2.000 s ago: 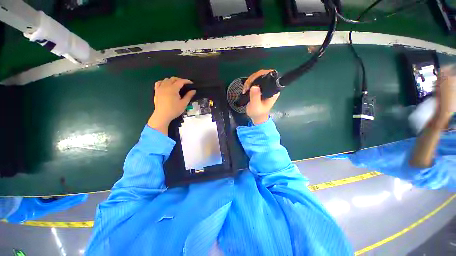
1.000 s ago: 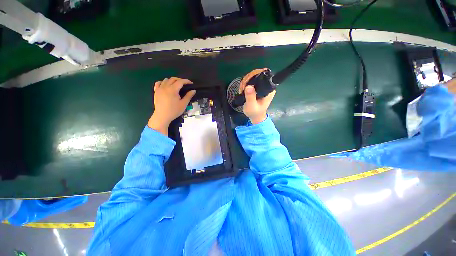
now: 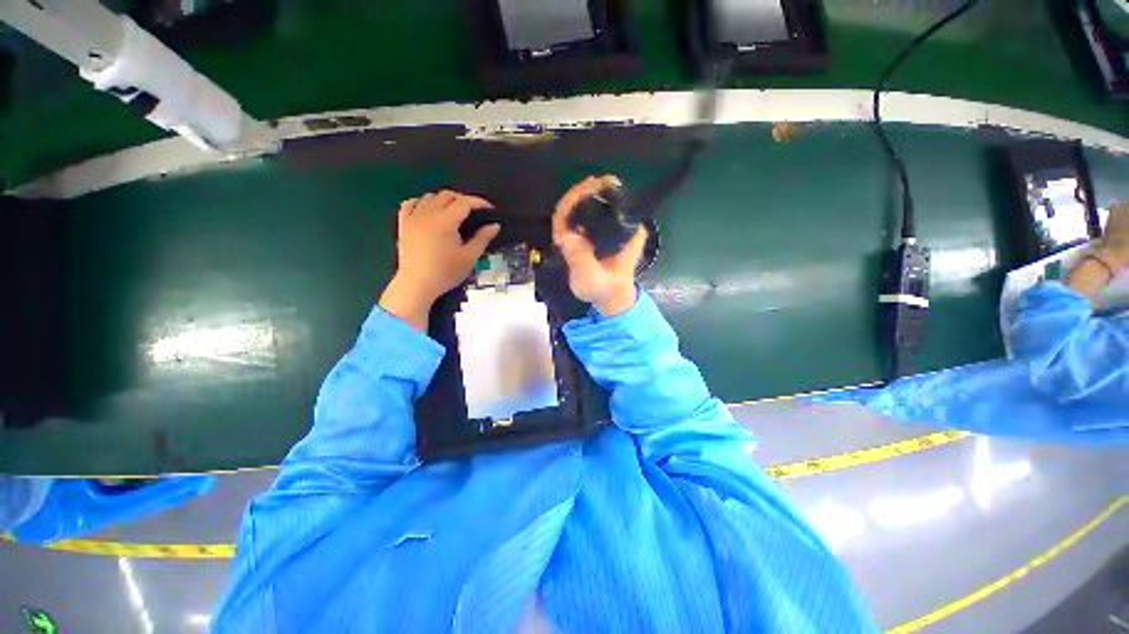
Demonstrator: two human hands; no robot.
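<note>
An open tablet unit [image 3: 509, 352] lies in a black foam tray [image 3: 441, 419] in front of me. It has a plain silver-white centre and a circuit board [image 3: 505, 265] at its far end. My left hand [image 3: 436, 248] rests on the tray's far left corner; its fingertips curl over the edge, and I cannot tell if they grip it. My right hand [image 3: 599, 251] holds the black electric screwdriver [image 3: 603, 219] at the tray's far right corner. The screwdriver is blurred and its tip is hidden. The round screw dish [image 3: 651, 248] is mostly hidden behind my right hand.
A whitish rail [image 3: 669, 109] crosses beyond the bench. More devices in black trays [image 3: 753, 22] lie past it. A white tubular arm [image 3: 161, 84] stands at far left. A black controller box [image 3: 908, 310] lies at right. Another person's blue sleeve [image 3: 1071, 347] is at far right, beside another device [image 3: 1059, 204].
My right hand and the screwdriver have moved left from the dish to the tray's far right corner. The cord has swung and blurred. The other person's arm has moved.
</note>
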